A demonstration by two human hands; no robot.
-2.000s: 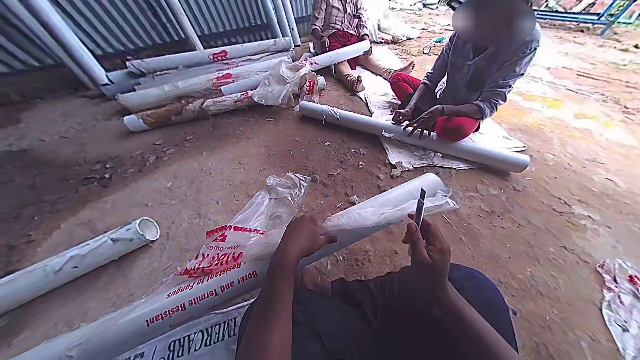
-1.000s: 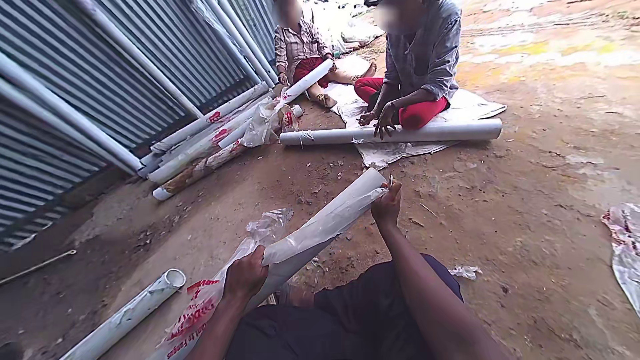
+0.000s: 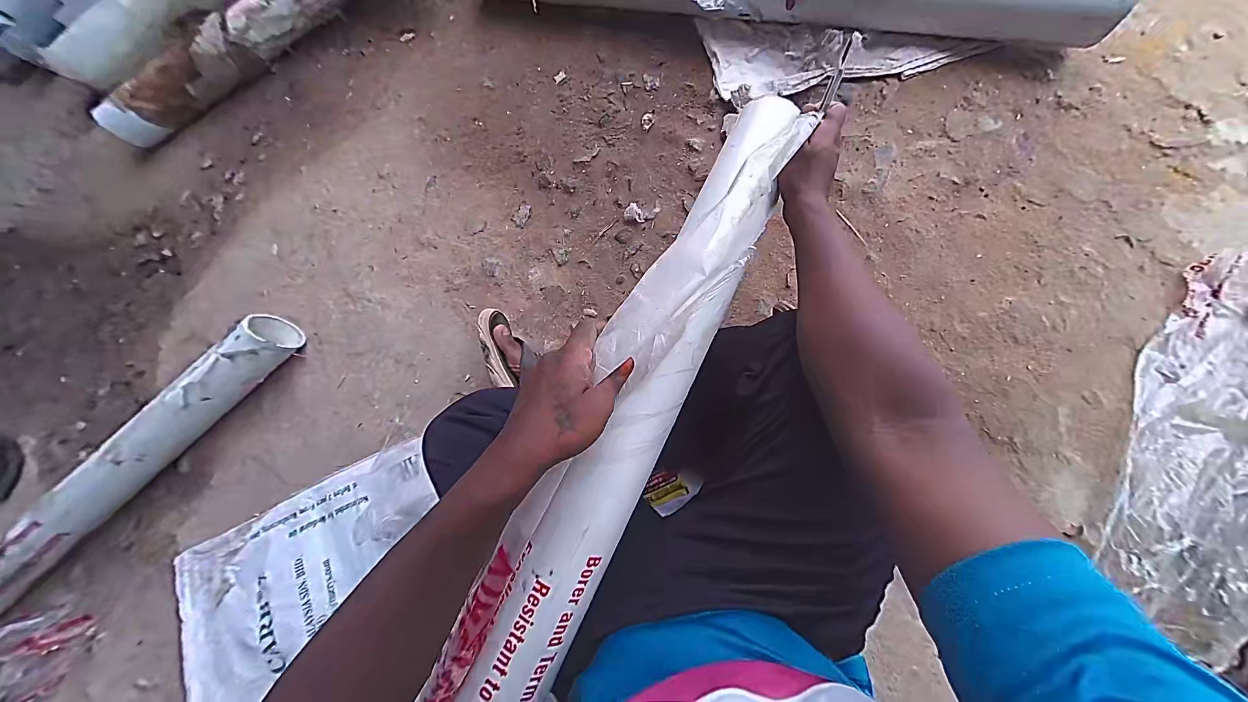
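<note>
A long white roll, wrapped in clear plastic film with red print, lies slanting across my lap. My left hand rests around its left side at mid-length, thumb on top of the film, gripping it. At the far end, my right hand is beside the roll's right edge, partly behind it, closed on a thin blade that points up and away. The loose film at that end touches my right hand. The fingers of my right hand are mostly hidden.
A white tube with an open end lies on the dirt at the left. Printed white sheeting is beside my knee. Another large white roll lies ahead on sheeting. A brown-stained roll is at upper left, crumpled clear plastic at right.
My right hand, raised above my lap holding the blade two seconds ago, is now at the roll's far end. The view has tilted down a lot, and the other people are out of it.
</note>
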